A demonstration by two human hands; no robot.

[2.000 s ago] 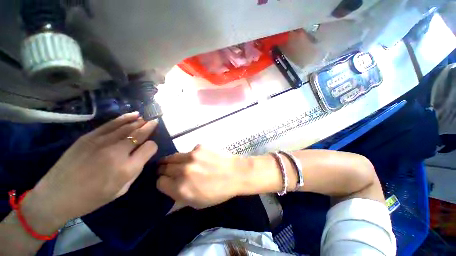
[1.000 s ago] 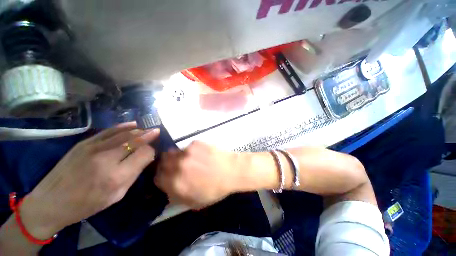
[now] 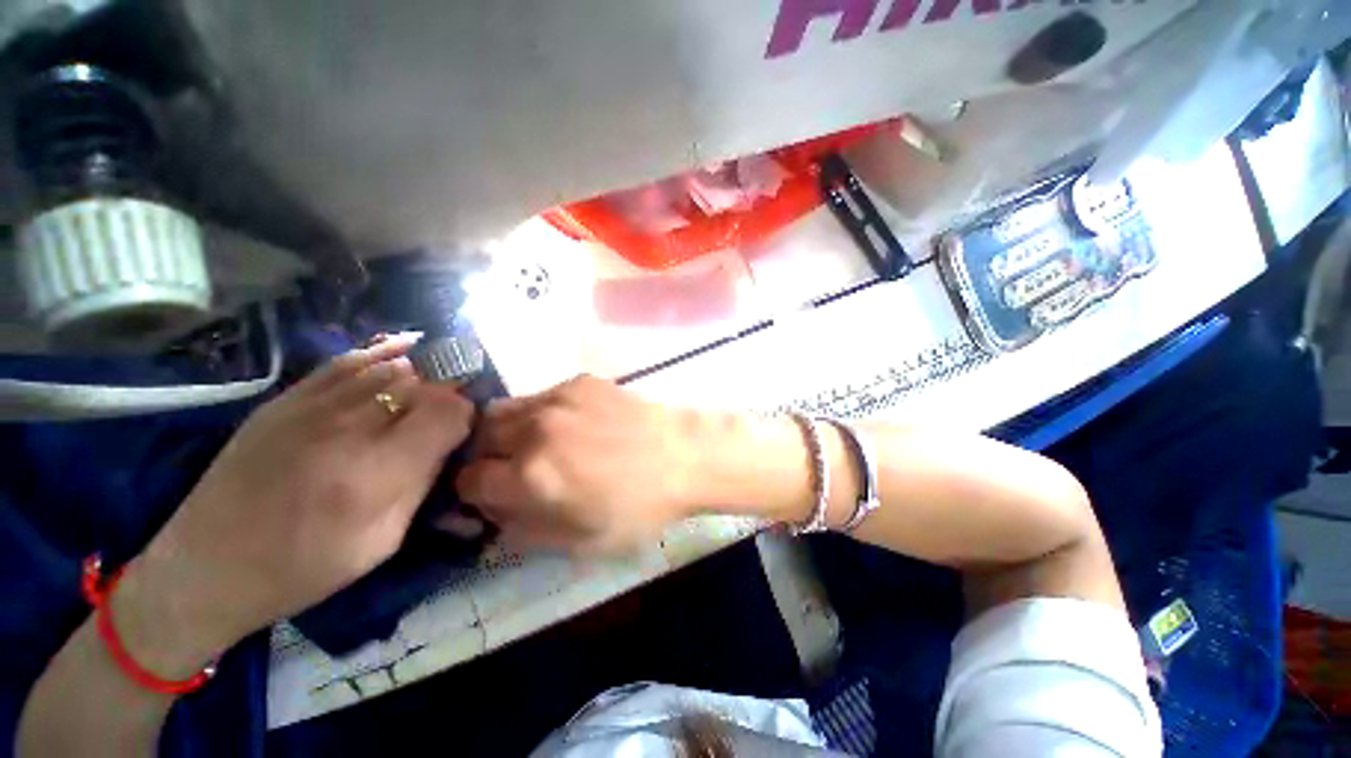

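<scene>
Dark navy cloth (image 3: 388, 595) lies under and between my hands on the machine table, just in front of the needle area. My left hand (image 3: 319, 471) rests on it, fingertips beside the small ridged metal block (image 3: 449, 357) near the presser foot. My right hand (image 3: 571, 462) is closed, with its fingertips pinching the cloth edge close against my left fingers. The presser foot and needle are too dark and partly hidden to tell apart. The white sewing machine head (image 3: 593, 89) spans the top, with a ridged cream knob (image 3: 116, 264) at its left.
A red-orange tray (image 3: 667, 237) with pink scraps sits under the machine arm. Beside it are a pink piece (image 3: 674, 296), a slim black object (image 3: 862, 216) and a decorated flat case (image 3: 1046, 261). A blue crate (image 3: 1218, 637) is below right. Cloth covers the far left.
The navy cloth has drawn up from the table's front edge, uncovering the marked white surface there. My right hand has shifted slightly up. My left hand stays by the foot, its wrist a little further right.
</scene>
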